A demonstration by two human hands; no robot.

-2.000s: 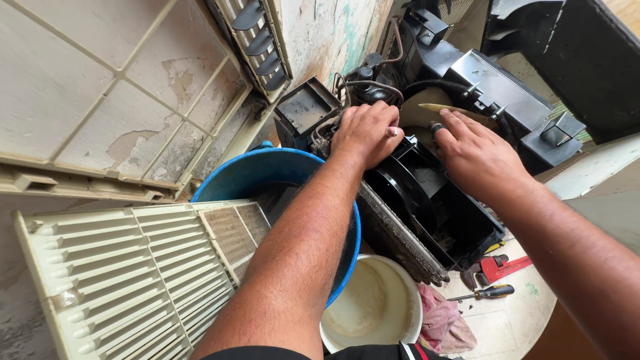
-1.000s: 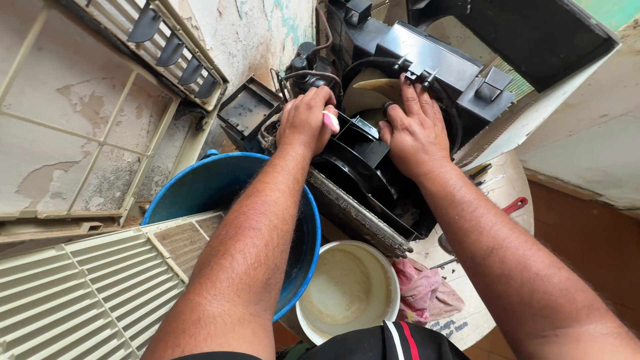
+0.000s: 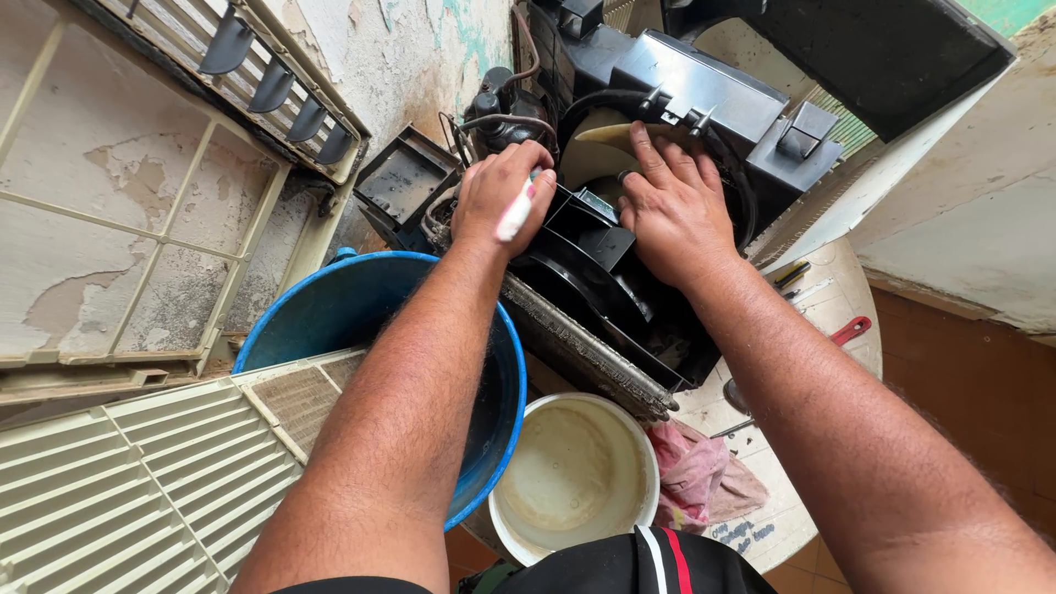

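Observation:
An opened window air conditioner with a black plastic fan housing [image 3: 701, 78] stands on a round table. My left hand [image 3: 505, 198] is closed around a small white and pink object, likely a brush handle [image 3: 516, 211], beside the compressor [image 3: 505, 107]; its far end is hidden. My right hand [image 3: 678, 202] lies palm down with spread fingers on the pale fan blade [image 3: 615, 136] inside the round opening. A ring is on one of its fingers. Below both hands are the black blower housing [image 3: 590, 272] and the dusty finned coil [image 3: 590, 346].
A blue bucket [image 3: 513, 396] stands at the left, with a cream front grille [image 3: 190, 462] across it. Nearer are a white basin [image 3: 573, 478] and a pink rag [image 3: 689, 474]. A red-handled tool [image 3: 850, 331] lies on the table [image 3: 792, 462]. A cream frame [image 3: 161, 239] leans at the left.
The view has shifted. Both hands stay at the fan area; the white and pink object in my left hand shows more plainly. My right fingers rest lower on the blade opening than before.

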